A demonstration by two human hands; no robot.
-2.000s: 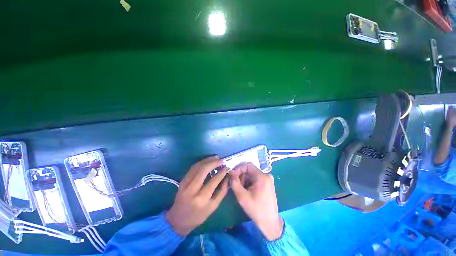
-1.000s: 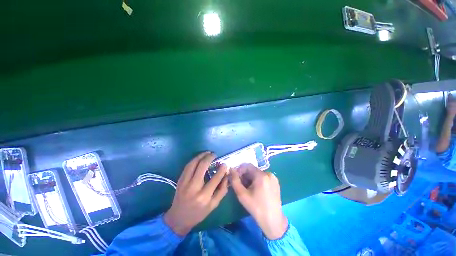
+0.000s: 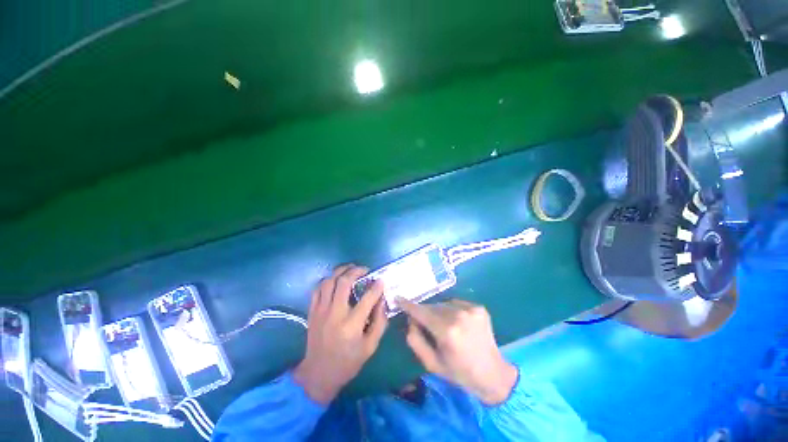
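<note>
A power bank unit (image 3: 415, 278) lies tilted on the bench in front of me, a bright white cell in its clear frame. White cables (image 3: 492, 247) run from its right end. My left hand (image 3: 340, 326) lies over the unit's left end and holds it, hiding that end. My right hand (image 3: 456, 338) is at the unit's lower edge, a finger touching near the cell's lower left; I cannot make out anything held in it.
Several open units (image 3: 192, 340) with white cables lie at the left. A grey tape dispenser (image 3: 635, 250) with pale tabs stands at the right, a pale yellow ring (image 3: 556, 195) beside it. The green conveyor (image 3: 285, 129) behind carries another unit (image 3: 591, 15).
The view has turned and shifted. My right hand has moved down off the cell, fingers now extended, and more of the unit shows. My left hand stays on the unit's left end.
</note>
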